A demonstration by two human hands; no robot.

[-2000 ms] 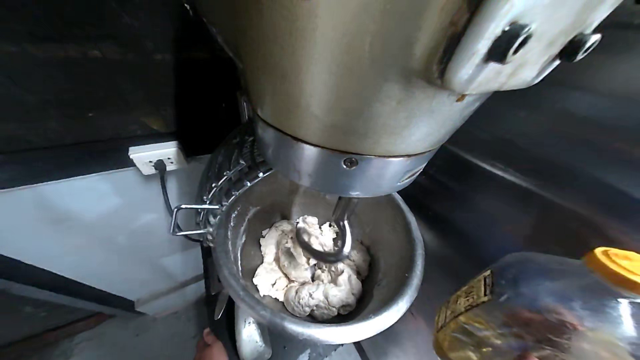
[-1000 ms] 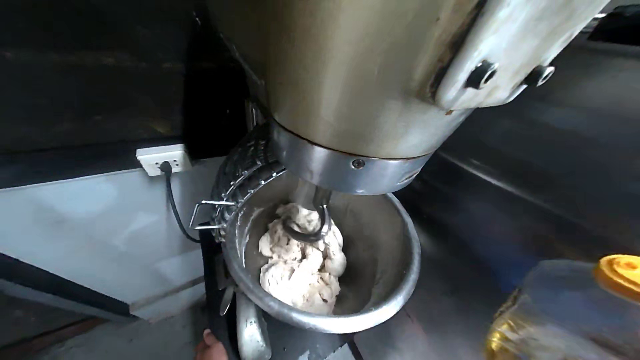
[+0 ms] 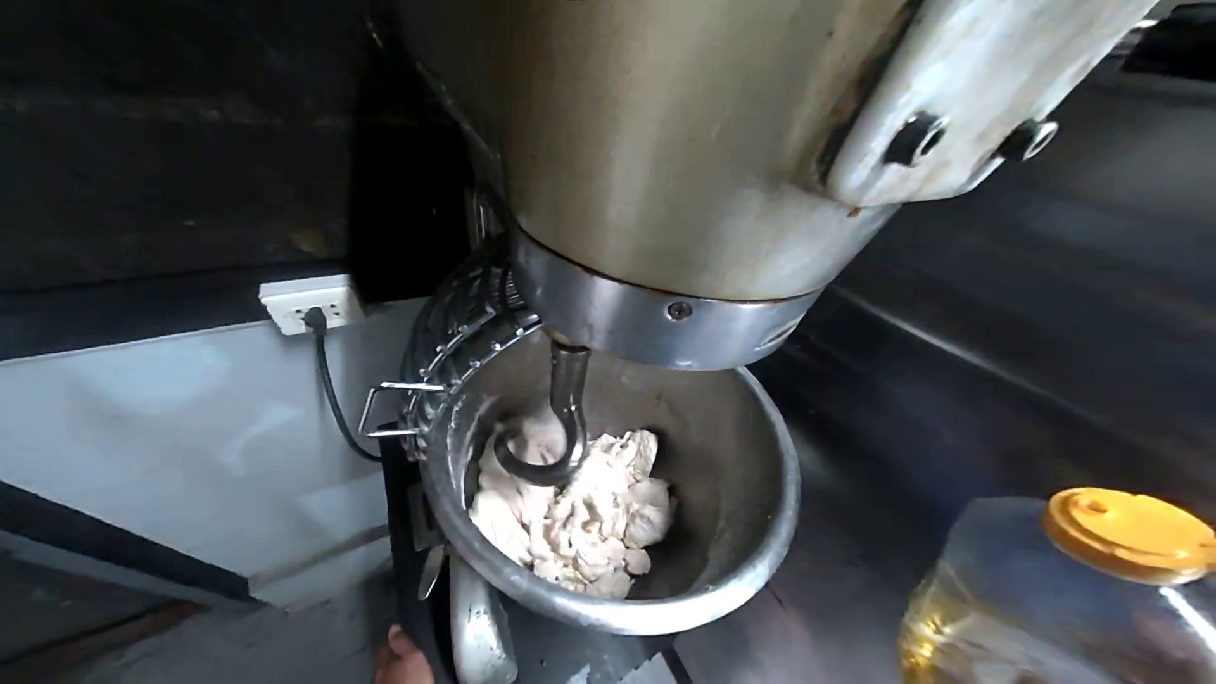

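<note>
A planetary stand mixer [image 3: 665, 171] fills the upper middle of the head view, its dough hook [image 3: 568, 408] hanging in a metal mixing bowl [image 3: 788, 494]. Pale, lumpy dough [image 3: 589, 513] lies in the left and lower part of the bowl, against the hook. Only the fingertips of my left hand [image 3: 404, 657] show at the bottom edge, left of the bowl and close to the dark side of the mixer stand; whether they hold anything is hidden. My right hand is out of the frame.
The wire bowl guard [image 3: 465, 332] is swung to the back left of the bowl. A power cord [image 3: 332, 399] runs from a white wall socket [image 3: 313, 302]. At the lower right stands a clear plastic jar with an orange lid [image 3: 1130, 534], holding yellow liquid, on a dark metal surface.
The dough hook has moved round inside the bowl to the left, and the dough has shifted and changed shape. My left fingertips stay by the stand.
</note>
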